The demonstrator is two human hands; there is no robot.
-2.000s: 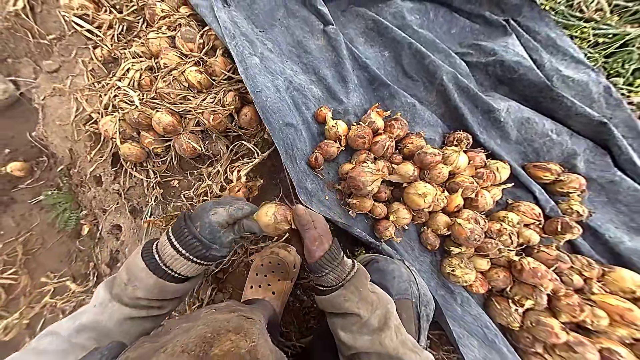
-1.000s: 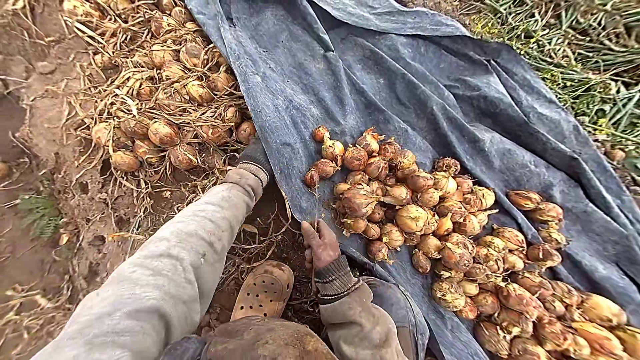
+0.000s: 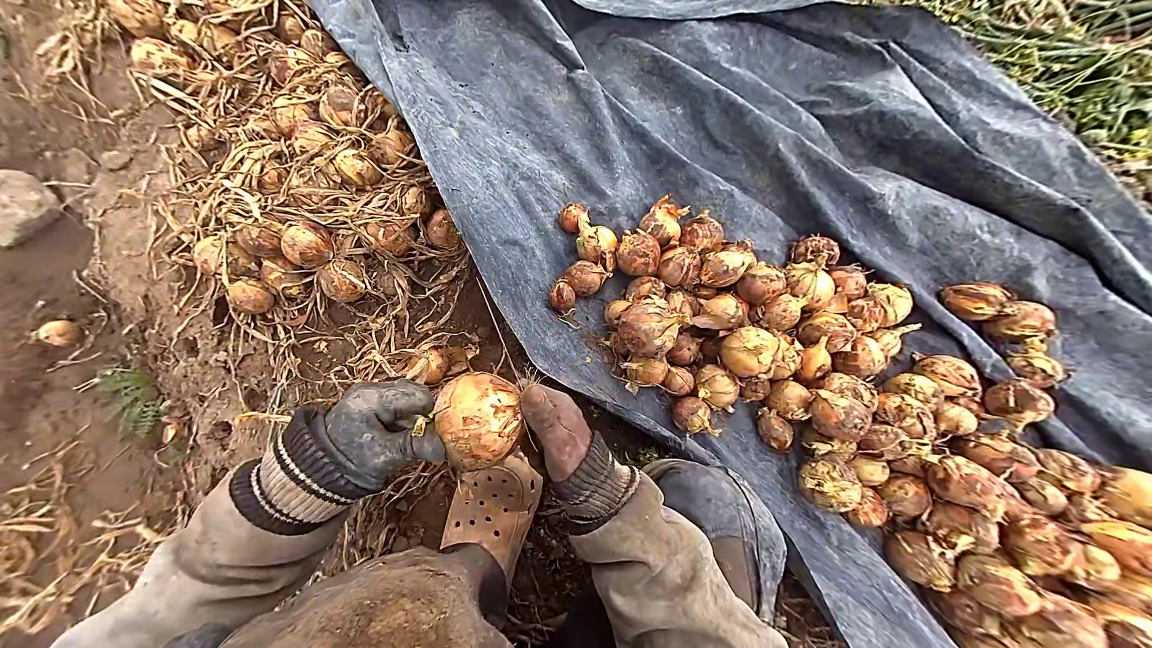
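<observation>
A large yellow onion (image 3: pixel 478 420) is between my two hands, above the perforated clog on my foot. My left hand (image 3: pixel 382 432), in a dark grey glove, grips its left side by the top. At its right edge, my right hand (image 3: pixel 557 430) has its fingers against the root end; whether it also holds a small tool cannot be seen. Just behind the onion, another onion (image 3: pixel 427 365) lies in the dry leaves. To the right, a pile of onions with short tops (image 3: pixel 750 351) rests on a dark fabric sheet (image 3: pixel 540 180).
Onions with long dried leaves (image 3: pixel 307 244) cover the soil at upper left. A stone (image 3: pixel 25 207) and a single onion (image 3: pixel 59 333) lie at the far left, near a small green weed (image 3: pixel 132 400). Green stalks (image 3: pixel 1071 63) border the sheet at upper right.
One second ago my left hand was reaching out to the onions at upper left; now it is back near my right hand with an onion in it.
</observation>
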